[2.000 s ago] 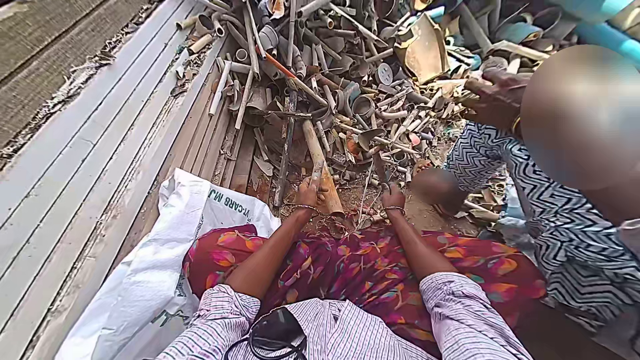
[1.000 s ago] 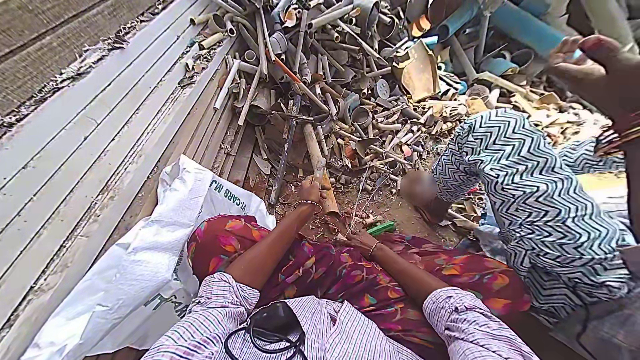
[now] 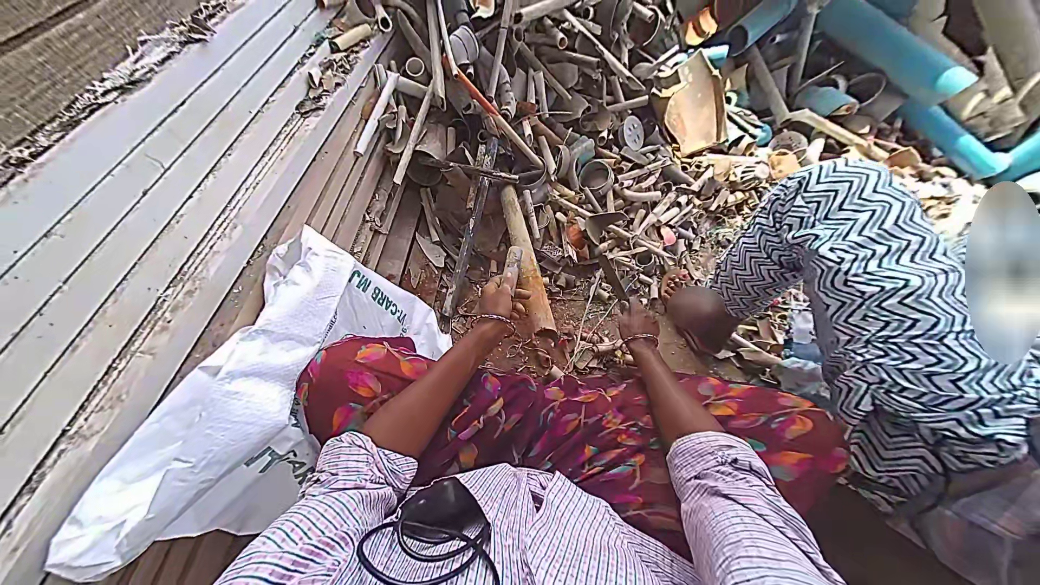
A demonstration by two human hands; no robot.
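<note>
My left hand [image 3: 497, 302] is closed around a short pale piece of pipe [image 3: 513, 266], just left of a longer yellowish-brown pipe [image 3: 524, 248] that lies on the ground and points away from me. In my right hand [image 3: 636, 321] is a dark, flat tool like a blade [image 3: 613, 276], its far end tilted up and left; its exact kind cannot be told. A gap of bare soil with small scraps lies between the hands. Beyond them spreads a heap of broken plastic pipes and fittings [image 3: 597, 175].
A white woven sack [image 3: 236, 382] lies at my left over ribbed grey panels [image 3: 154, 162]. A person in zigzag-patterned clothing [image 3: 877, 244] sits close at my right. Large blue pipes [image 3: 886, 49] lie at the back right. A dark metal bar [image 3: 471, 236] stands left of the brown pipe.
One second ago my right hand was lower, near my lap beside a green thing; now it is raised, farther right, with the dark tool. The other person's raised hand has left the view.
</note>
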